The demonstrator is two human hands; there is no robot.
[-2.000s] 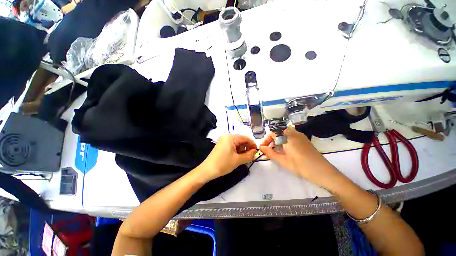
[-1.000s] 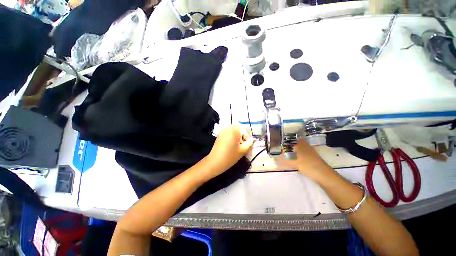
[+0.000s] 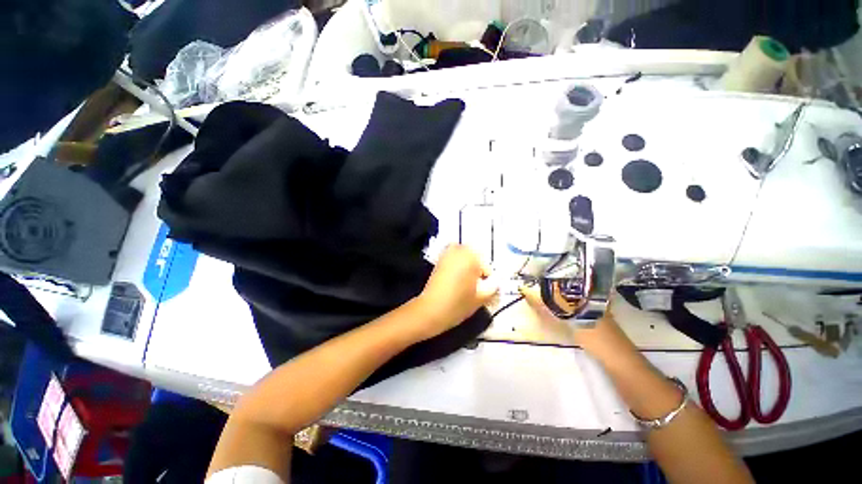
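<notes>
A black garment (image 3: 302, 203) lies heaped on the white table left of the needle area. A thin black cord (image 3: 508, 303) runs from the garment's edge toward the needle area. My left hand (image 3: 458, 284) is beside the needle, its fingertips closed together near the cord's end; what they pinch is too small to tell. My right hand (image 3: 567, 317) is at the needle area, partly hidden behind the shiny metal parts of the machine head (image 3: 591, 281). One fingertip shows left of the metal; its grip is hidden.
Red-handled scissors (image 3: 745, 378) lie right of the needle, with black fabric (image 3: 685, 312) beside them. A pale thread cone (image 3: 758, 64) stands behind the head. A grey box (image 3: 61, 213) is at the far left. A blue crate (image 3: 354, 452) is below the table edge.
The view has shifted, so the machine and hands appear further right and lower. My fingertips were together near the needle two seconds ago; my right hand now sits behind the metal head parts.
</notes>
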